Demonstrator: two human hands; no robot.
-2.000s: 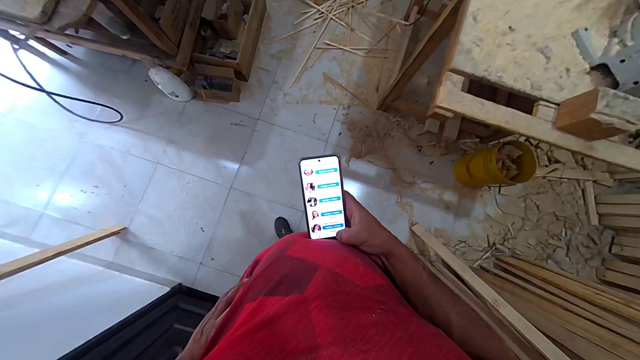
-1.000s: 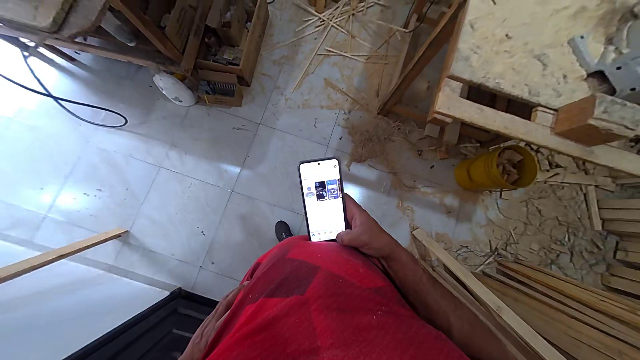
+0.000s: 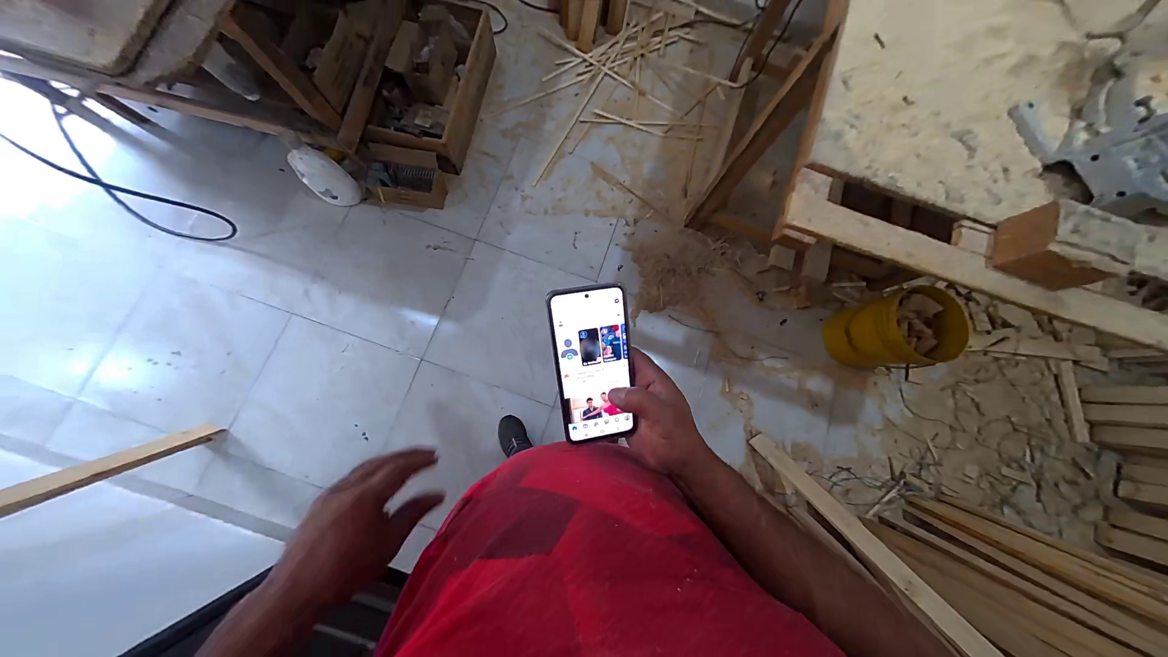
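A smartphone (image 3: 591, 365) in a dark case, its screen lit with pictures and small icons, lies upright in my right hand (image 3: 659, 411). My right thumb rests on the lower right part of the screen; the other fingers are mostly hidden behind the phone. To the lower left, my left hand (image 3: 370, 511) is slightly blurred, raised beside the red shirt (image 3: 584, 557), with thumb and fingers apart and nothing between them. One dark shoe (image 3: 514, 435) shows on the floor just left of the phone.
A yellow bucket (image 3: 849, 333) of wood scraps stands beside a dusty workbench (image 3: 922, 242). Thin wooden sticks (image 3: 611, 64) litter the tiled floor. Long boards (image 3: 1022, 566) lie at lower right. A wooden crate (image 3: 470, 100), a black cable (image 3: 164, 196) and a wooden strip (image 3: 109, 470) are at left.
My left hand has come up from beside the shirt, with its fingers apart. The phone's screen content has changed, and my right thumb has moved onto the screen.
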